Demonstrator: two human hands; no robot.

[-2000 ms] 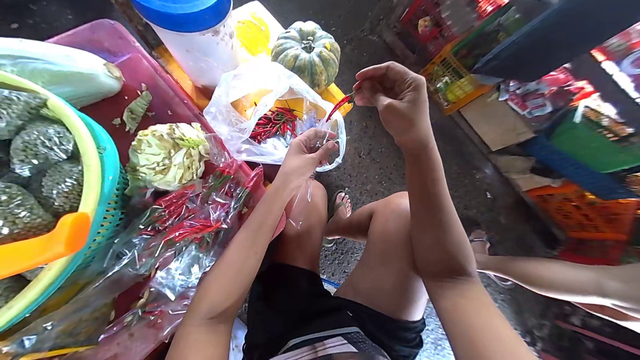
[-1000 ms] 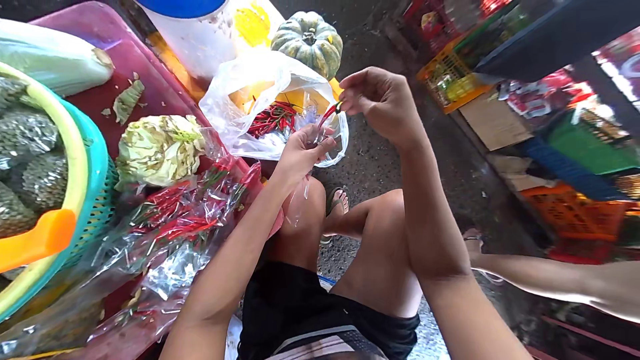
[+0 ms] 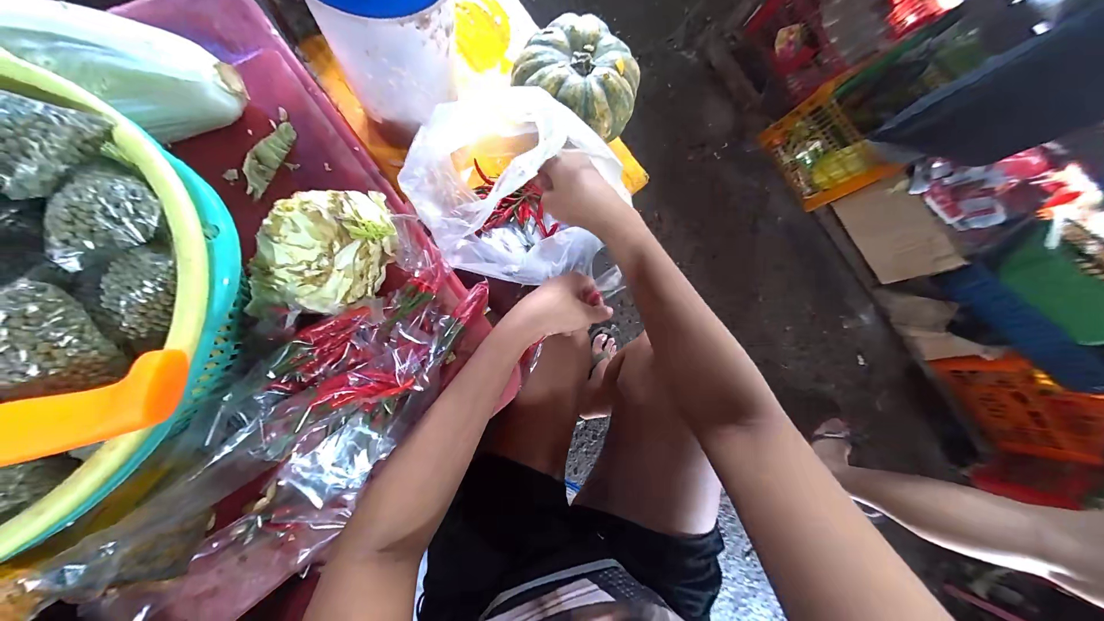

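Note:
My right hand reaches into the opening of a white plastic bag, beside the loose red chili peppers inside; its fingertips are partly hidden. Just below the bag my left hand is closed, with something red at its fingers and clear plastic film around it. Left of it, clear plastic bags of red chilies lie on a red tray. A trimmed cabbage head sits above those bags.
A teal basket with bagged goods and an orange handle stands left. A pale long vegetable, a white container and a green pumpkin lie beyond. Crates and another person's leg are right.
My right hand has gone from holding a red chili above my left hand to the inside of the white bag. My left hand has moved slightly lower and closed more.

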